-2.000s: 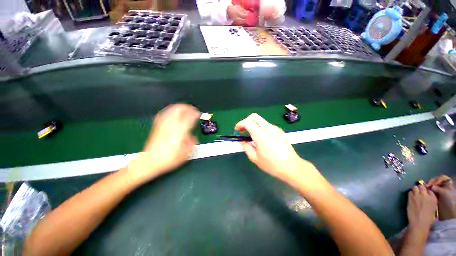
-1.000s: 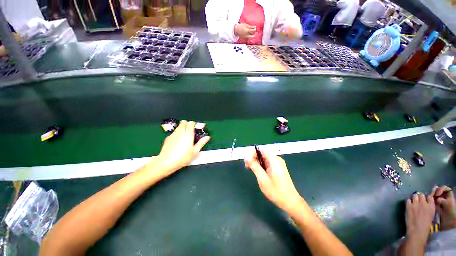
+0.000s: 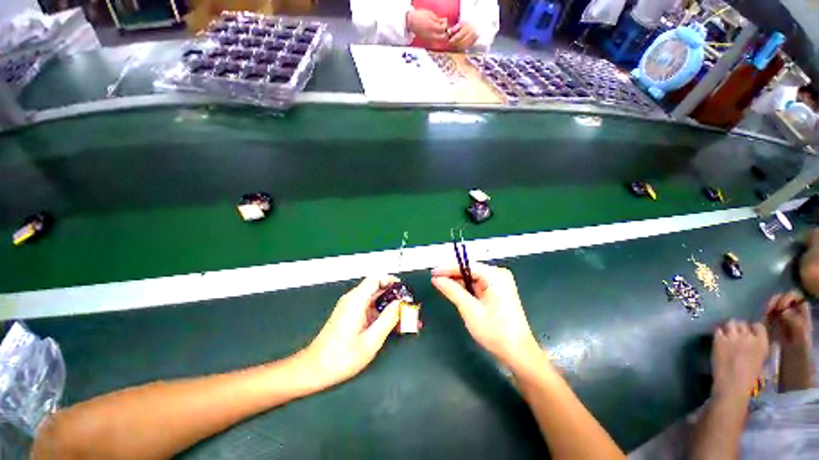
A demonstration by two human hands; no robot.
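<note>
My left hand (image 3: 352, 334) holds a small black device unit (image 3: 393, 296) over the dark green worktop, just on the near side of the white strip. Its pale battery (image 3: 409, 318) hangs down toward me beside my thumb. My right hand (image 3: 489, 314) holds dark tweezers (image 3: 462, 260) with the two prongs pointing up over the white strip, slightly apart, with nothing clearly seen between them. The tweezers are to the right of the unit and do not touch it. A slender pale piece (image 3: 403, 244) lies at the strip's far edge.
Spaced units (image 3: 255, 206) lie on the green belt (image 3: 341, 216) beyond the white strip (image 3: 575, 239). Blister trays (image 3: 256, 56) and a white board (image 3: 395, 76) are across it, with a person behind. At right are small-part piles (image 3: 685, 295) and a neighbour's hands (image 3: 740, 355); a plastic bag (image 3: 29, 373) is at left.
My left hand has taken a unit from the belt and brought it toward me onto the near side of the strip. The tweezers now point upward with prongs apart. Belt units have shifted left.
</note>
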